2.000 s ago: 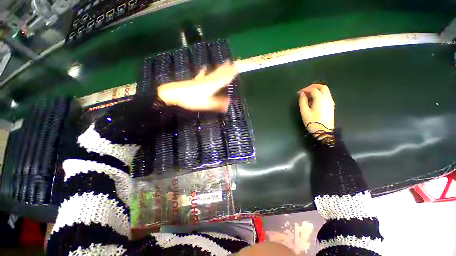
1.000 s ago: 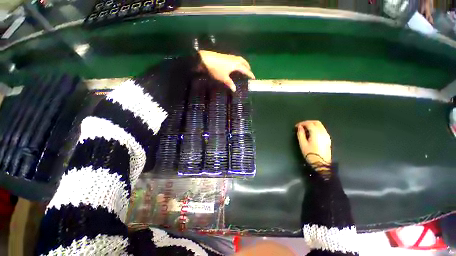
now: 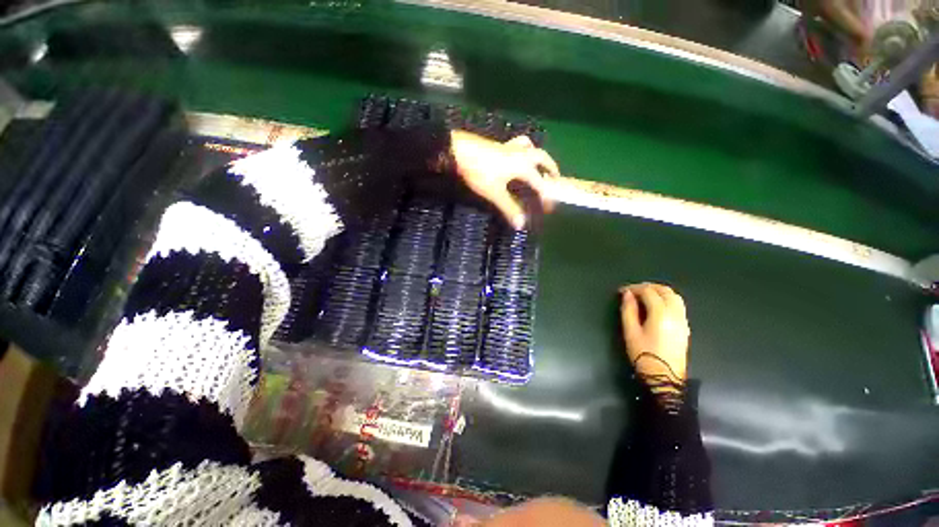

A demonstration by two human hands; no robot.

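Note:
Several rows of stacked black keypads (image 3: 456, 293) stand on edge in a thin shiny tray (image 3: 505, 378) in front of me. My left hand (image 3: 507, 175) reaches across them, with thumb and fingers apart at the upper part of the rightmost row. Its fingertips touch or hover just over the keypads; I cannot tell which, nor whether a keypad is between them. My left sleeve covers part of the left rows. My right hand (image 3: 656, 324) rests on the dark green bench, right of the tray, with fingers curled and nothing visible in it.
A second filled tray (image 3: 62, 206) lies at the left. A taped printed sheet (image 3: 309, 412) with a white label lies below the near tray. A pale rail (image 3: 721, 229) divides the bench from the green conveyor belt (image 3: 638, 144). Part of a person (image 3: 849, 23) shows at the top right.
The view has turned and shifted. My left hand has moved from mid-tray to the upper end, then slightly down the rightmost row. My right hand has stayed on the bench.

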